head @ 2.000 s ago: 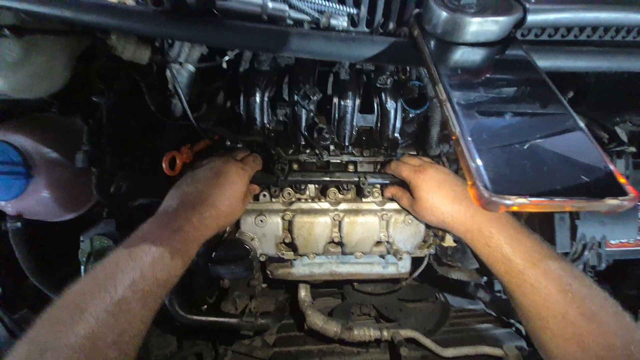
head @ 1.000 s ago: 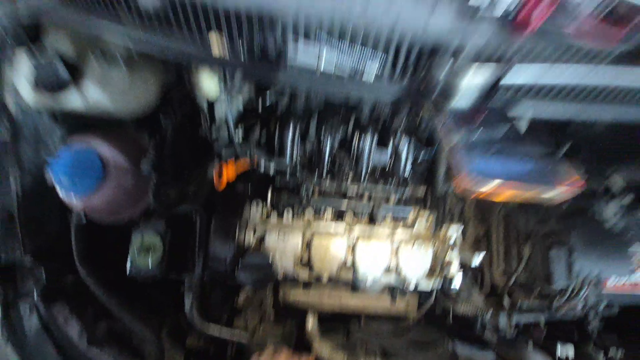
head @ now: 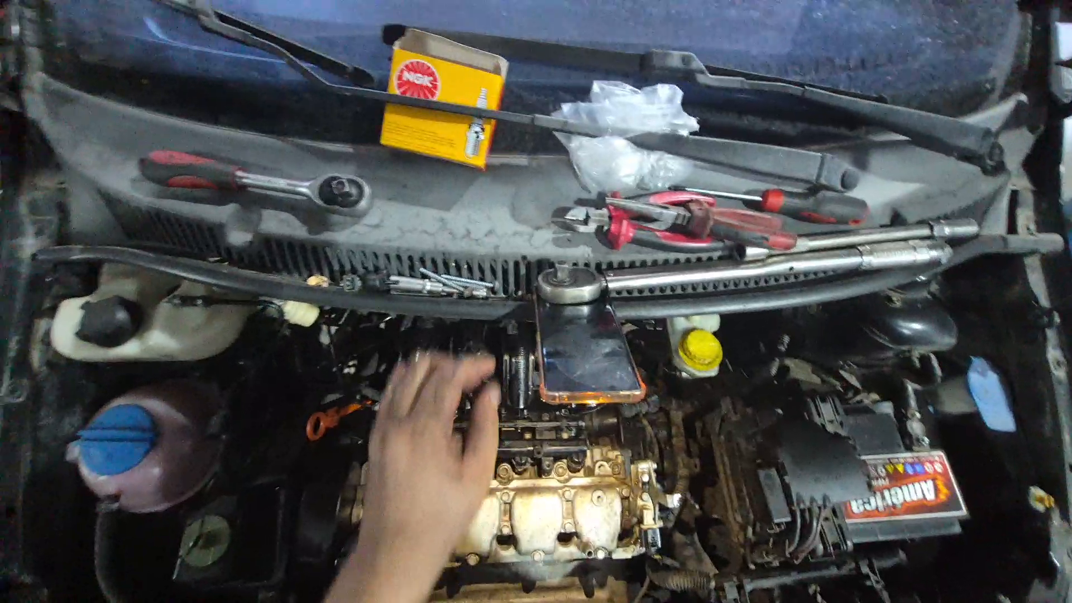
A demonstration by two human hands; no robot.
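My left hand point(head: 431, 452) reaches over the left part of the engine's metal valve cover point(head: 548, 511), fingers slightly blurred and spread from the thumb, with nothing seen in it. My right hand is out of view. Right of my fingers, a smartphone in an orange-edged case point(head: 586, 352) lies below the head of a long torque wrench point(head: 754, 268). The orange dipstick handle point(head: 318, 425) shows left of my wrist. On the cowl are a red-and-black ratchet point(head: 276, 182), pliers point(head: 662, 219), a screwdriver point(head: 812, 205) and a yellow NGK spark plug box point(head: 444, 100).
A coolant tank with blue cap point(head: 117, 444) stands at left, a car battery point(head: 909, 486) at right. Bolts and small metal parts point(head: 427, 285) lie along the cowl grille point(head: 335, 260). Wiper arms point(head: 745, 159) cross above, over a crumpled clear plastic bag point(head: 628, 126).
Both hands were at the engine two seconds ago; now my left hand is raised over it and my right hand is gone from view. The view has swung up to the cowl.
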